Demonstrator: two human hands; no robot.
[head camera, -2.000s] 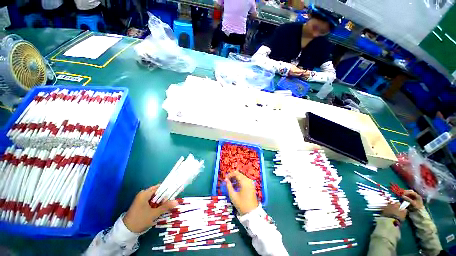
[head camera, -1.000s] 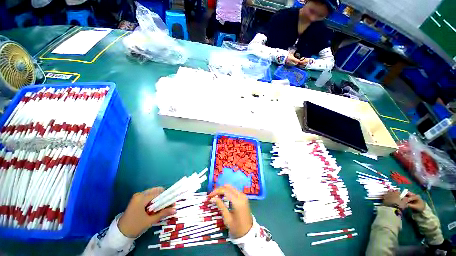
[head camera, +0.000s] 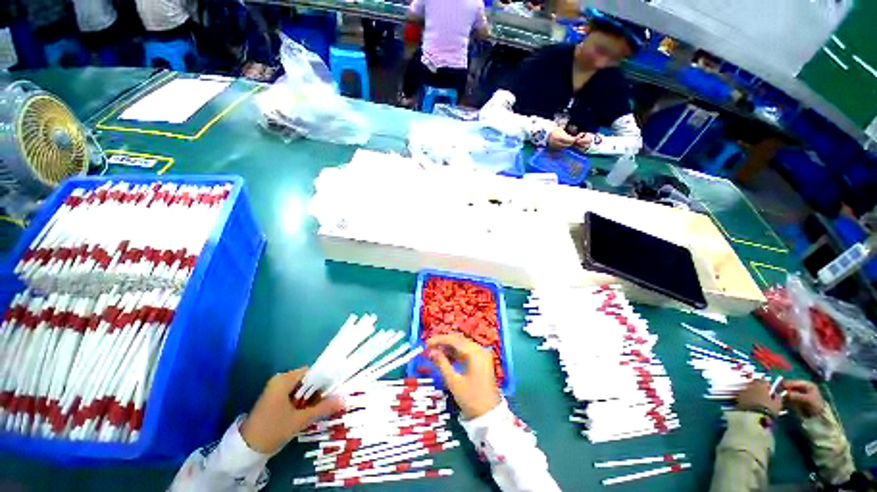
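Note:
My left hand is shut on a fanned bundle of white tubes, above a heap of white tubes with red bands. My right hand is over the near part of a small blue tray of red pieces. Its thumb and fingertips are pinched at the end of one tube that sticks out from the bundle. Whether they also hold a red piece is hidden by the fingers.
A blue crate of banded tubes stands left, near a fan. Beyond the tray lies a long cream box with a black tablet. More tubes lie right. Another person's hands work at far right; a person sits opposite.
My right hand has moved from the banded heap up to the tray's near edge, at a tube's end. The bundle in my left hand is more fanned out and raised.

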